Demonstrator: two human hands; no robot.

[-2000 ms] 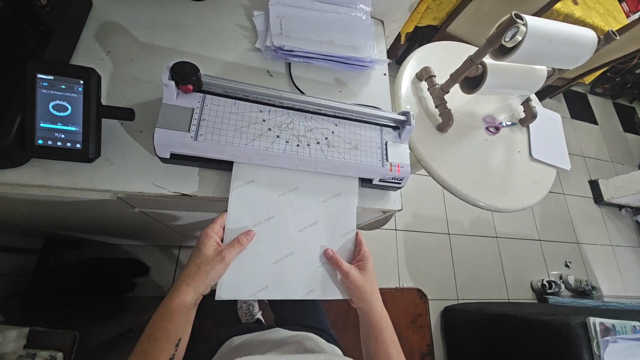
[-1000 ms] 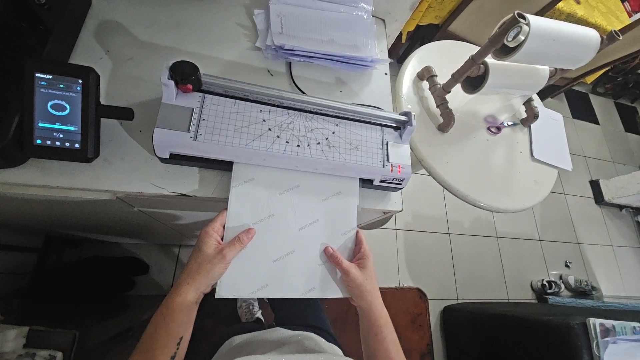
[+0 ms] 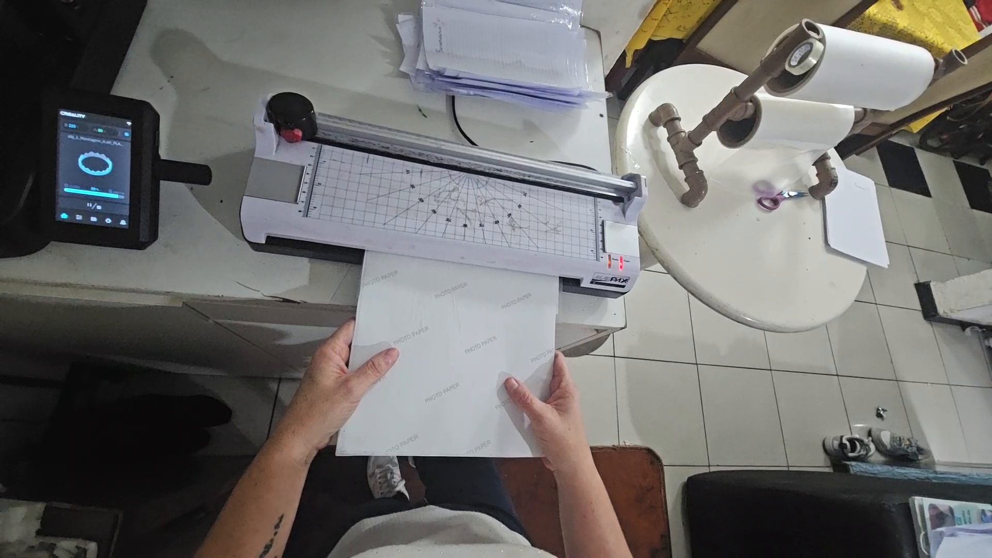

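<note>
A sheet of photo paper (image 3: 457, 349), back side up with repeated printed words, reaches from my hands to the front of a white laminator with a built-in paper trimmer (image 3: 449, 205). Its far edge is hidden under or inside the machine. My left hand (image 3: 341, 384) grips the sheet's left edge, thumb on top. On the right edge, my right hand (image 3: 546, 407) holds it the same way. Red lights glow at the machine's right front corner. The trimmer's black cutter head (image 3: 292, 115) sits at the left end of its metal rail.
Left of the laminator stands a touchscreen (image 3: 93, 167). Plastic-wrapped paper stacks (image 3: 504, 50) lie behind. To the right, a round white table (image 3: 744, 263) bears paper rolls (image 3: 860, 68) on a pipe holder and scissors (image 3: 775, 200). A brown seat (image 3: 620, 496) is below.
</note>
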